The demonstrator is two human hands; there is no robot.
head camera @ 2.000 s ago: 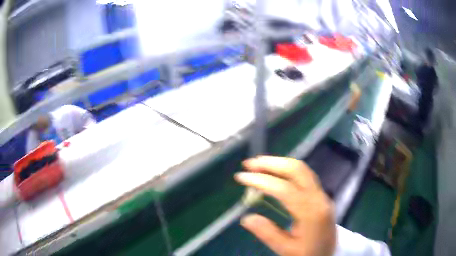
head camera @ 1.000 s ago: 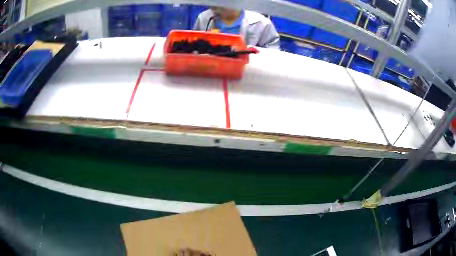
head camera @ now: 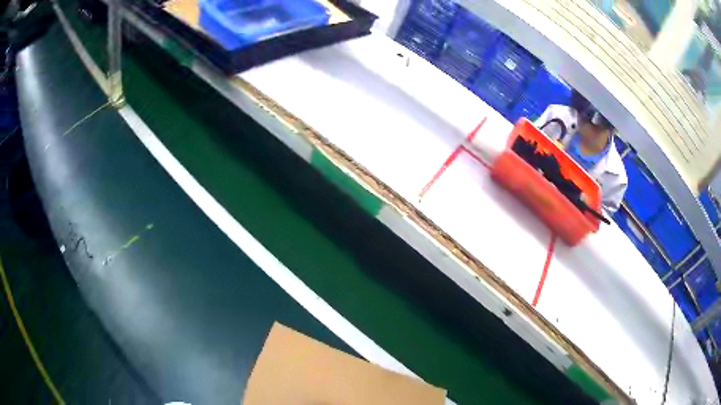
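Neither of my hands is in the picture. A tan cardboard sheet (head camera: 336, 372) lies nearest in front of me on the dark green bench (head camera: 198, 308), cut off by the bottom edge. A small pale thing at the bottom edge, left of the cardboard, is too cut off to name. Across the green conveyor belt, a red-orange bin (head camera: 537, 198) holding black parts stands on the white-topped table (head camera: 356, 119).
A blue plastic tray (head camera: 265, 20) sits in a large black tray (head camera: 296, 46) at the white table's left end. A person (head camera: 605, 158) is behind the red-orange bin. Blue crates (head camera: 506, 67) are stacked beyond. A metal post (head camera: 115, 55) stands at upper left.
The view has swung from the right along the line towards the left and tilted. The hand seen two seconds ago is out of the picture. The cardboard shows at the bottom in the two later frames.
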